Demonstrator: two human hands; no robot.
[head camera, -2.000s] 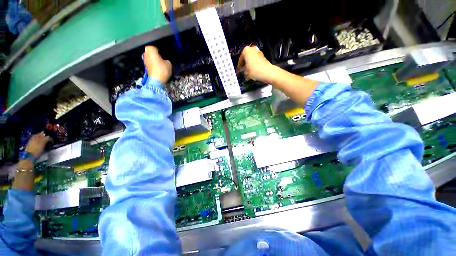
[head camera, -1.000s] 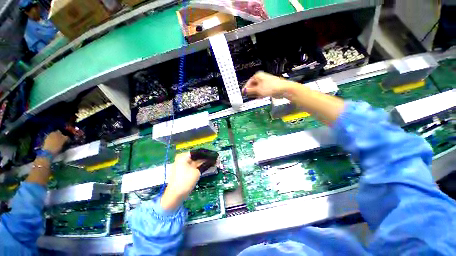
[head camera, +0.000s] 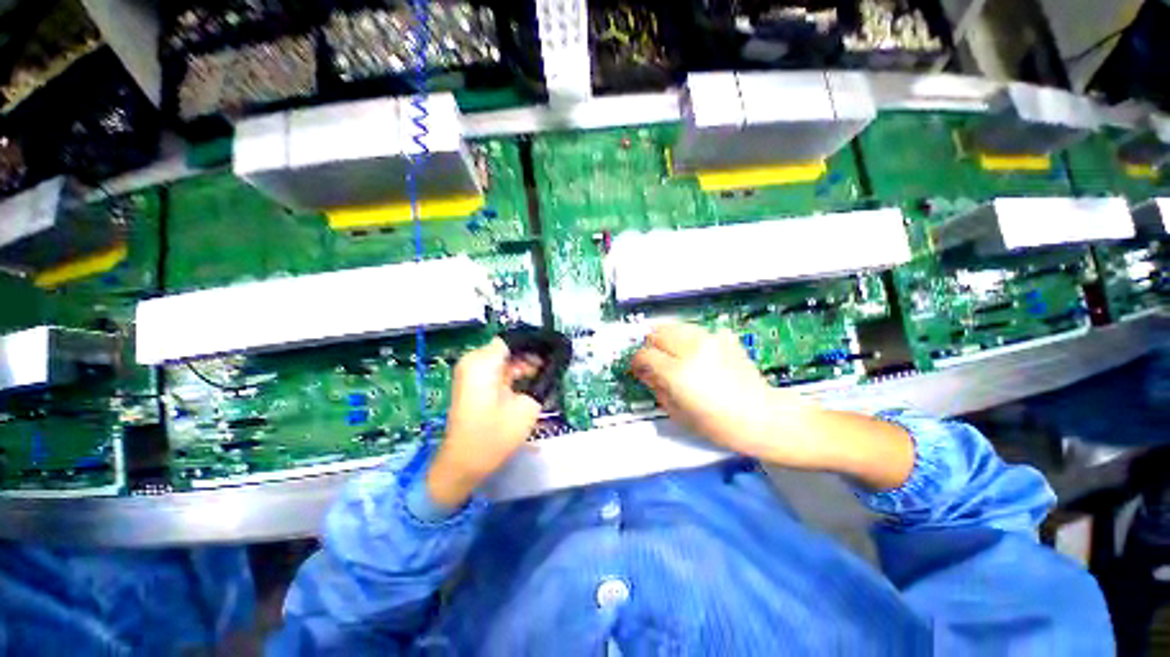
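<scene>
My left hand (head camera: 488, 411) is over the front edge of the green circuit boards, near the gap between two boards. Its fingers are curled around a dark bunch (head camera: 536, 365); black finger covers and black parts merge there. My right hand (head camera: 706, 385) is just to its right, low over the front left corner of the circuit board (head camera: 796, 336). Its fingertips are pinched together and point down at the board; whether a small part is between them cannot be seen. A long white heatsink (head camera: 757, 257) crosses the board behind my hands.
Tall finned heatsinks (head camera: 770, 122) with yellow strips (head camera: 763, 176) stand at the far side. Black bins of silver parts (head camera: 411, 39) are behind. The metal conveyor rail (head camera: 616, 449) runs nearest my body. A blue coiled cord (head camera: 418, 244) hangs at the left. Blue cloth shows at the lower left.
The view has tilted down and moved closer to the boards. My right hand has come from beside the bins to the board's front. My left hand is now close beside it, still with the dark bunch.
</scene>
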